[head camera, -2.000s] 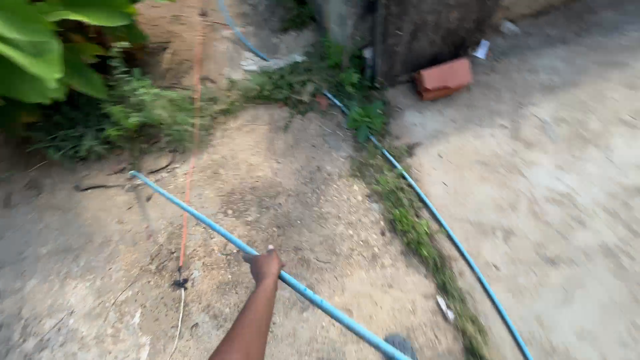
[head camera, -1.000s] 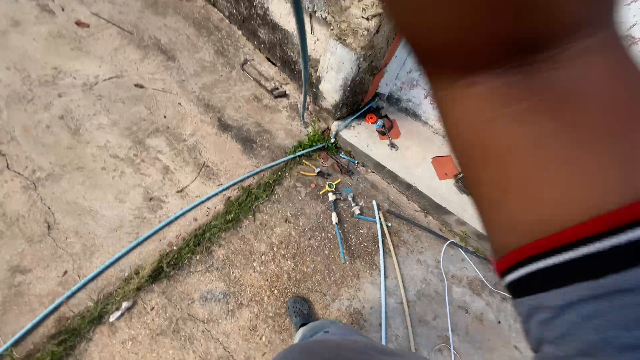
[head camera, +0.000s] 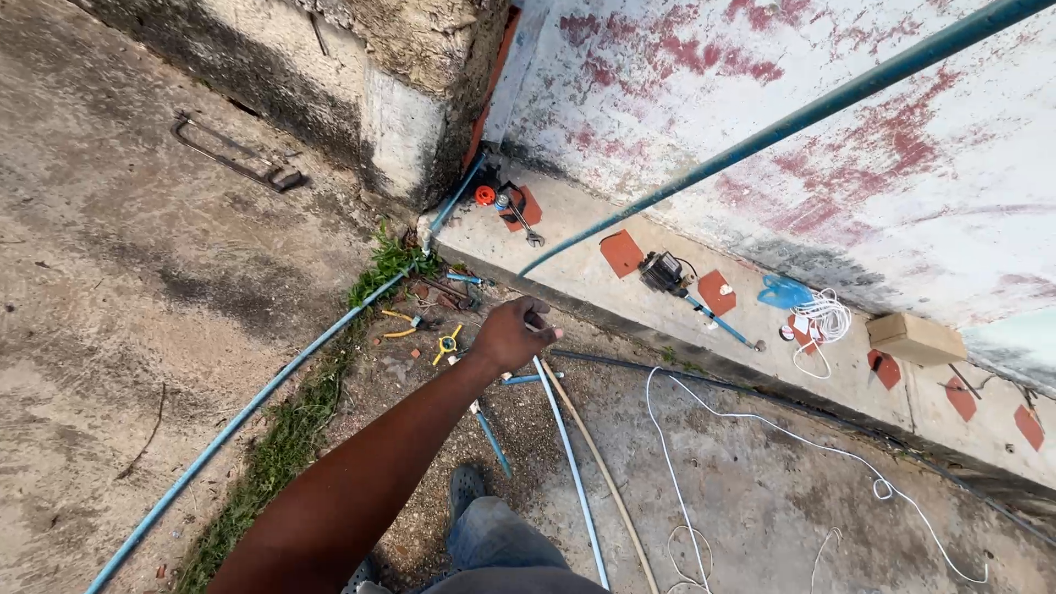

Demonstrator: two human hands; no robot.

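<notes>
My left hand [head camera: 516,334] reaches out over the ground, fingers loosely curled and apart, with nothing plainly held in it. Just above it is the lower end of a long blue pipe [head camera: 726,153], which slants in from the upper right; its upper end is out of view. Close beneath the hand lie a light-blue pipe [head camera: 569,462] and a beige pipe [head camera: 606,478]. Left of it are yellow-handled pliers [head camera: 404,323], a yellow ring-shaped tool [head camera: 447,345] and a short blue pipe piece [head camera: 493,441]. My right hand is out of view.
A hacksaw [head camera: 235,157] lies on the concrete at left. Another blue pipe [head camera: 247,404] runs beside grass. Along the wall, a raised ledge [head camera: 577,256] bears an adjustable wrench [head camera: 524,223], a black device [head camera: 664,271], coiled white cord [head camera: 821,318] and a cardboard box [head camera: 916,338]. White cord [head camera: 767,417] trails over the ground.
Two seconds ago a hand gripped a blue pipe; my left hand now shows empty. The raised arm at the right one second ago is gone from view. The view has swung to the wall.
</notes>
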